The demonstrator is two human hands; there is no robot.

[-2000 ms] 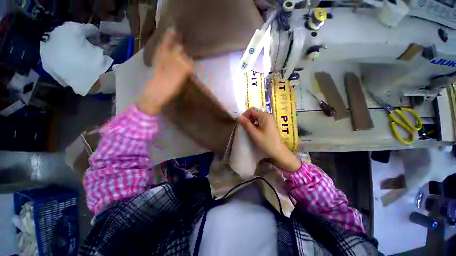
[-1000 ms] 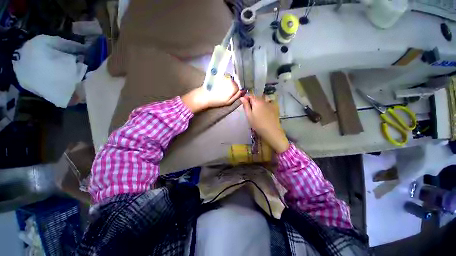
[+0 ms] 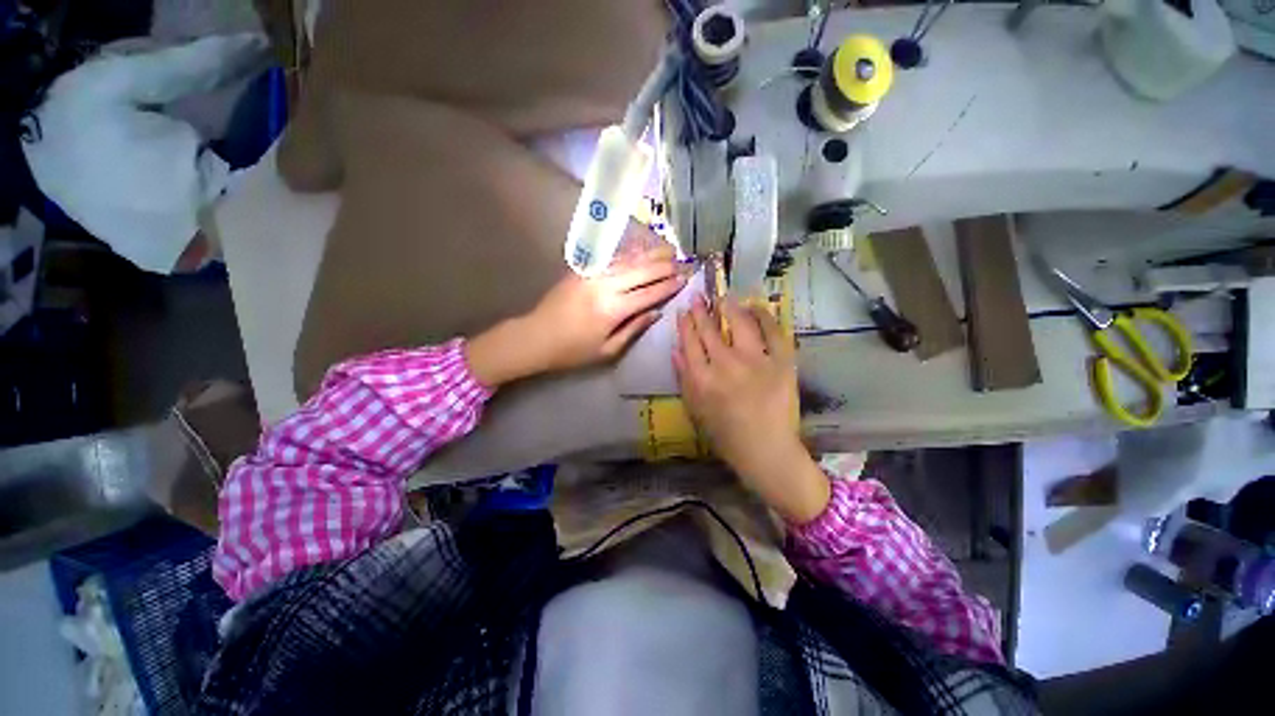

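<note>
A large brown cloth panel (image 3: 434, 238) lies left of the needle, with more brown cloth (image 3: 490, 49) behind it. My left hand (image 3: 601, 315) rests on the panel's right part, fingertips beside the needle area. My right hand (image 3: 741, 378) lies flat just right of it, fingertips at the presser foot (image 3: 710, 280). Both hands press down, fingers slightly spread; whether they pinch the cloth edge is hidden. The sewing lamp (image 3: 610, 199) glows above my left fingertips. Yellow tape (image 3: 671, 428) shows below the hands.
Two brown strips (image 3: 996, 301) (image 3: 916, 291), a dark-handled awl or screwdriver (image 3: 895, 325) and yellow-handled scissors (image 3: 1140, 357) lie on the right of the bed. The white machine head (image 3: 979, 126) spans the upper right. A blue basket (image 3: 175, 602) stands lower left.
My left hand has come from the far left to the needle, and the panel now lies spread flat beneath it. My right hand has moved up to the presser foot and flattened.
</note>
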